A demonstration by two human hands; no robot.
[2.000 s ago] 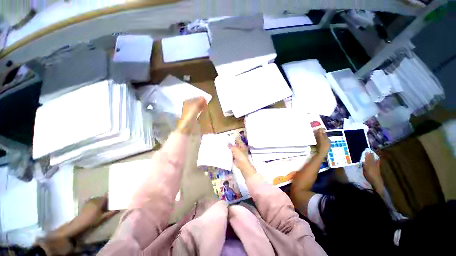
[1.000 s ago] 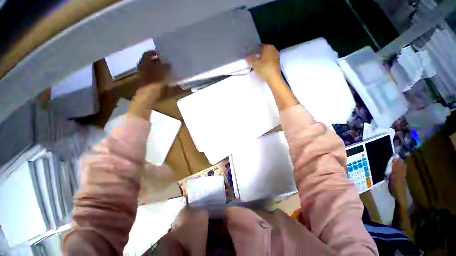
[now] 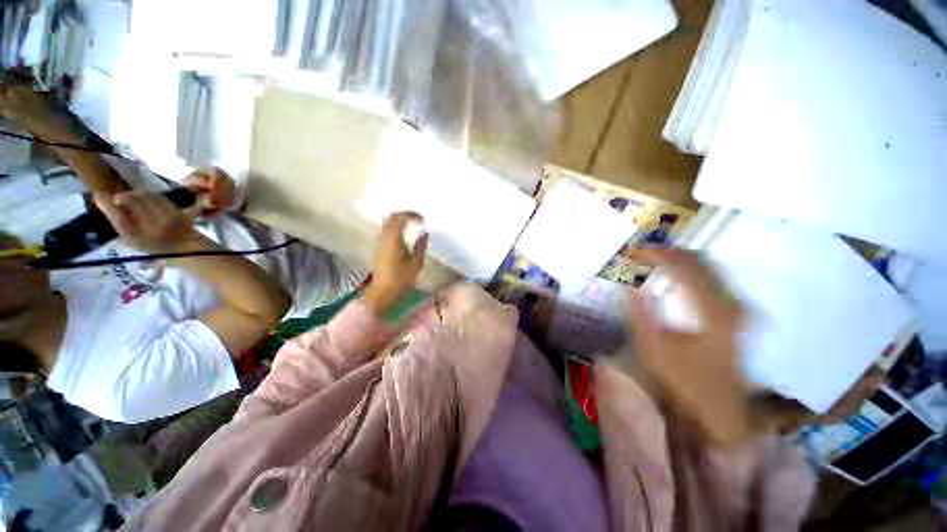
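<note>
My left hand (image 3: 399,258) is at the near edge of a white panel (image 3: 465,213), with a small white patch at its fingertips; I cannot tell whether it grips the panel. My right hand (image 3: 698,348) is blurred, its fingers bent around a white patch that I cannot make out. It is over the near edge of white panels (image 3: 805,301) at the right. A smaller white sheet (image 3: 576,231) lies between my hands on a printed colour sheet (image 3: 665,221). A greyish-white sheet (image 3: 582,320) is near my lap, blurred.
A neighbour (image 3: 135,333) at the left holds a black corded tool (image 3: 78,234). Panel stacks (image 3: 348,47) stand at the back left, with crinkled clear film beside them. More white panels (image 3: 841,114) are at the back right. A printed card with a black rectangle (image 3: 883,447) is at the right.
The view has swung left and down. My hands have left the grey panel stack at the back and are now close to my body. The left neighbour has come into view.
</note>
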